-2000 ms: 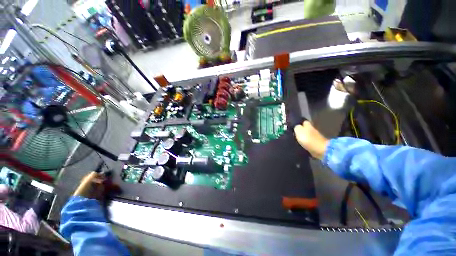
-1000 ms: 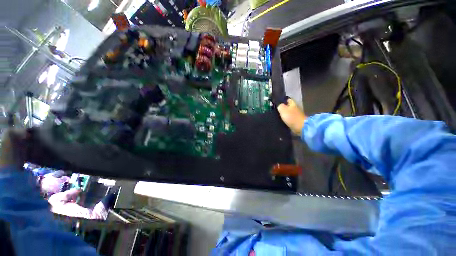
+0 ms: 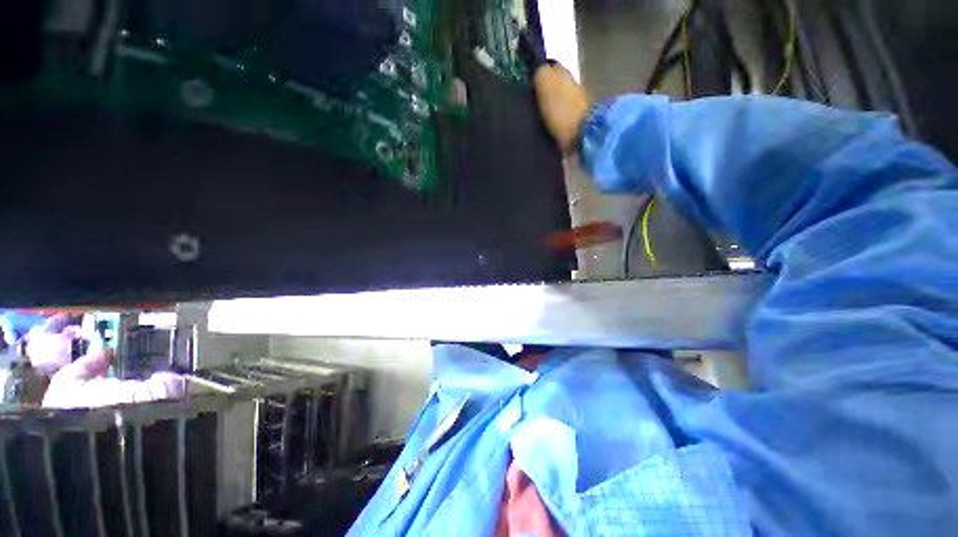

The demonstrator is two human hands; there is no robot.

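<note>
The black board carrier (image 3: 263,220) fills the upper left of the view, close to the camera and cut off by the top and left edges. The green circuit board (image 3: 305,105) lies in it, blurred. An orange-brown clamp (image 3: 584,235) sits at its right near corner. My right hand (image 3: 562,100), with black on the fingertips, holds the carrier's right edge; its fingertips are partly hidden at the edge. My left hand is out of the picture.
A silver rail (image 3: 483,315) runs below the carrier. Black cables and a yellow cord (image 3: 648,233) lie at the right. A black rack (image 3: 137,451) stands at the lower left, with a person in pink (image 3: 89,378) behind it.
The carrier has been lifted at its left side and come closer to the camera. My left hand has left the picture. My right hand has kept its hold and appears higher in view.
</note>
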